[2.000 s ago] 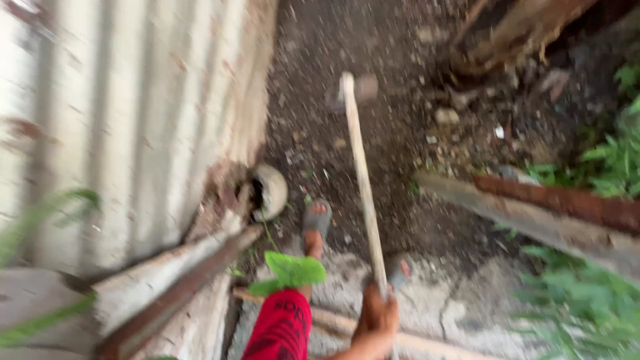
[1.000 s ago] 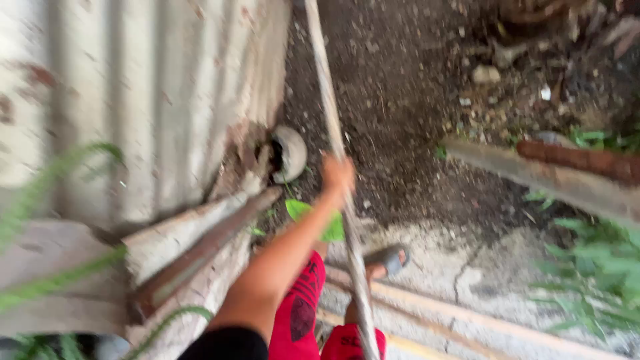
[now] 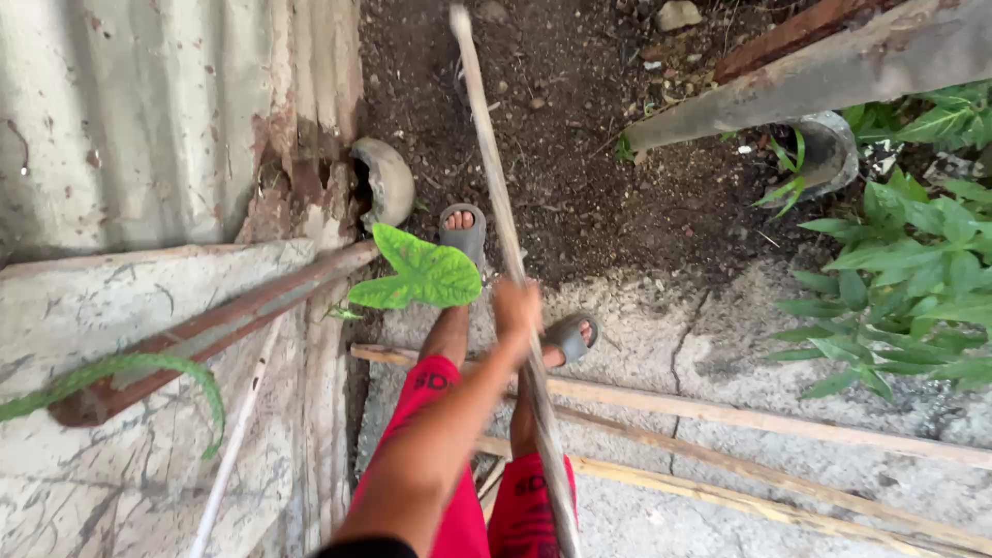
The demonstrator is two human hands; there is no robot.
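My left hand (image 3: 518,310), blurred, is closed around the long wooden handle (image 3: 496,170) of a tool, seemingly a hoe. The forearm comes in from the bottom left, with a black sleeve at its lower end. Slanting across the middle, the handle reaches from the bottom edge to a rounded tip near the top, over dark soil (image 3: 573,186). Its metal head cannot be made out clearly now. Below and beside the hand are my legs in red shorts and my feet in grey slide sandals (image 3: 573,339). My right hand is out of view.
Corrugated metal sheeting (image 3: 186,116) and a rusty metal bar (image 3: 225,318) stand left, near a broken round pot (image 3: 387,184) and green leaf (image 3: 418,271). Wooden strips (image 3: 744,418) cross cracked concrete. A slanting post (image 3: 775,77), hollow pipe (image 3: 833,155) and leafy plants (image 3: 914,287) occupy the right.
My left hand and forearm reach farther up into the picture than two seconds ago. The flat tool head seen then is no longer clear. The view has shifted.
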